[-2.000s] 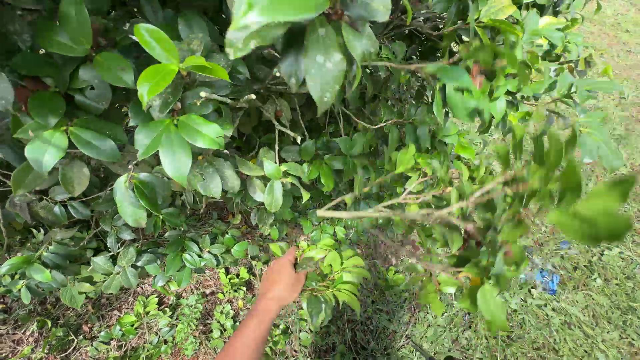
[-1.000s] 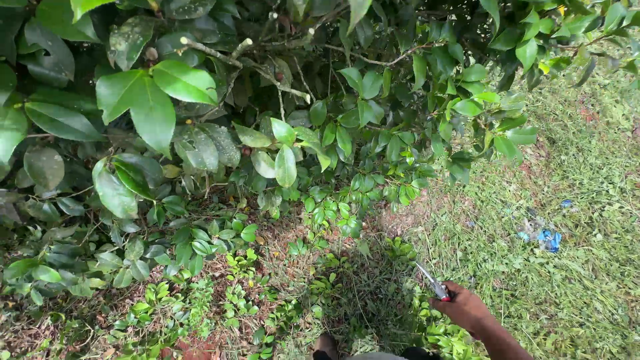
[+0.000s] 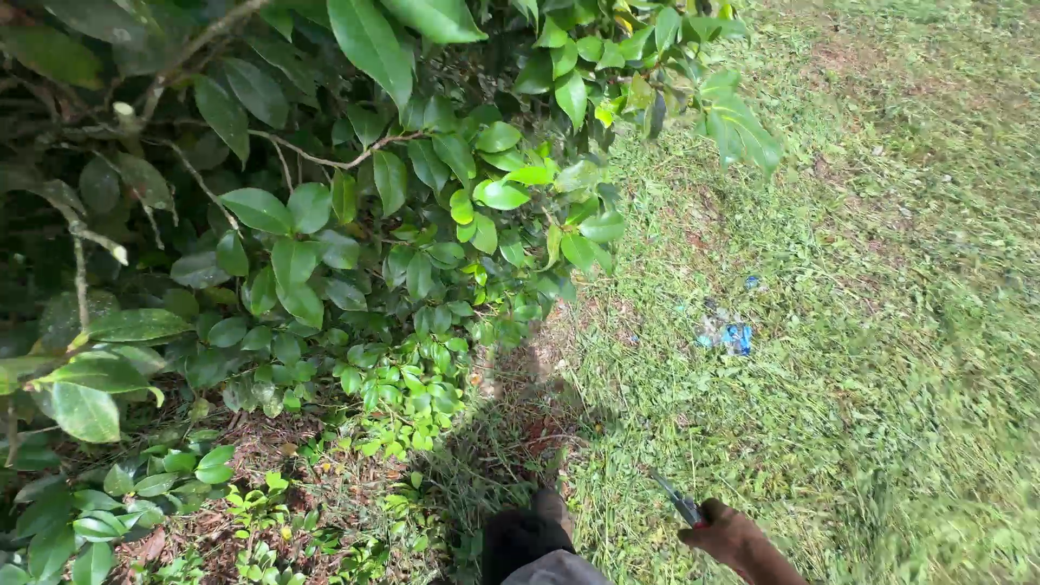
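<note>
My right hand [image 3: 727,532] is low in the head view, right of my leg, closed around a hand tool with a metal blade and a red part, which looks like pruning shears [image 3: 678,500]. Its tip points up and left over the grass. My left hand is out of view. A leafy green shrub [image 3: 414,179] fills the upper left. Bare cut branch stubs [image 3: 101,240] show among its leaves at the left.
Blue plastic scraps [image 3: 735,337] lie on the cut grass [image 3: 877,366] at the right. My shoe [image 3: 552,508] and dark-clothed leg [image 3: 524,540] stand at bottom center. Low seedlings [image 3: 264,508] grow in the brown leaf litter below the shrub.
The left hand, seen at the low leaves in the oldest frame, has gone out of view. The branch that crossed the right side then no longer shows there. The right hand has come into view with the tool.
</note>
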